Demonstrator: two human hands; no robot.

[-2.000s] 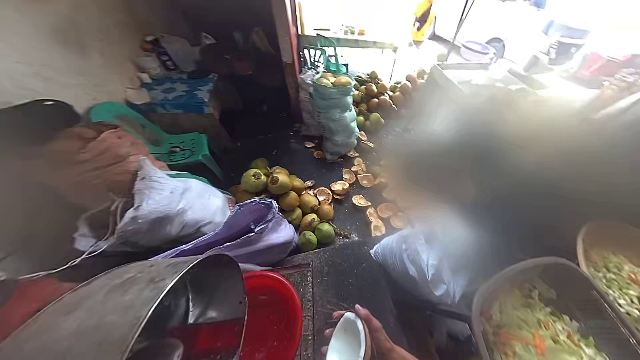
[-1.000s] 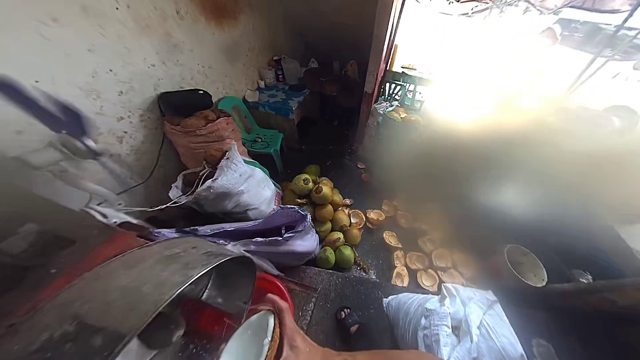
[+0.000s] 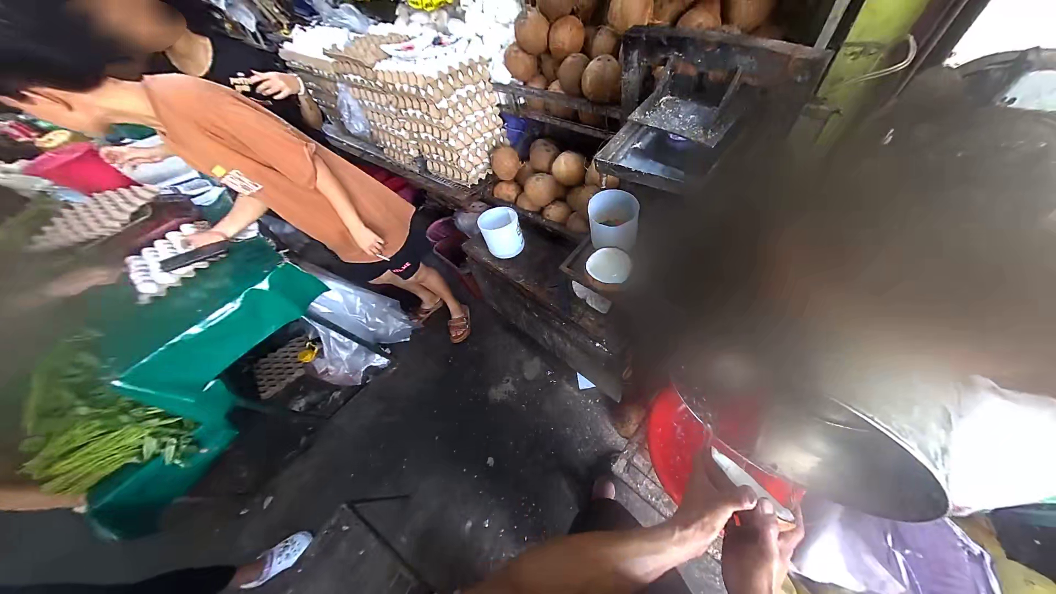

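At the lower right, my left hand (image 3: pixel 708 499) grips a coconut half (image 3: pixel 755 487), whose white flesh shows as a narrow strip. My right hand (image 3: pixel 759 540) is closed at the near end of the same half, its thumb close to my left thumb. A small red-orange thing shows between the hands; its kind is unclear. Right behind them is a red plastic basin (image 3: pixel 672 441), partly covered by a metal drum or bowl (image 3: pixel 874 462). Another opened coconut with a white face (image 3: pixel 609 266) sits on the dark bench, below a white container (image 3: pixel 614 216).
A second white container (image 3: pixel 501 232) stands on the bench (image 3: pixel 536 289). Brown coconuts (image 3: pixel 544 190) and stacked egg trays (image 3: pixel 429 107) lie behind. A person in an orange shirt (image 3: pixel 272 157) leans over a green-covered table (image 3: pixel 206 330) with leafy greens (image 3: pixel 107 429). Blur hides the right side.
The view has swung widely, from the pile of green coconuts to the egg trays and bench. Only one hand showed at the coconut half before; now both are at it.
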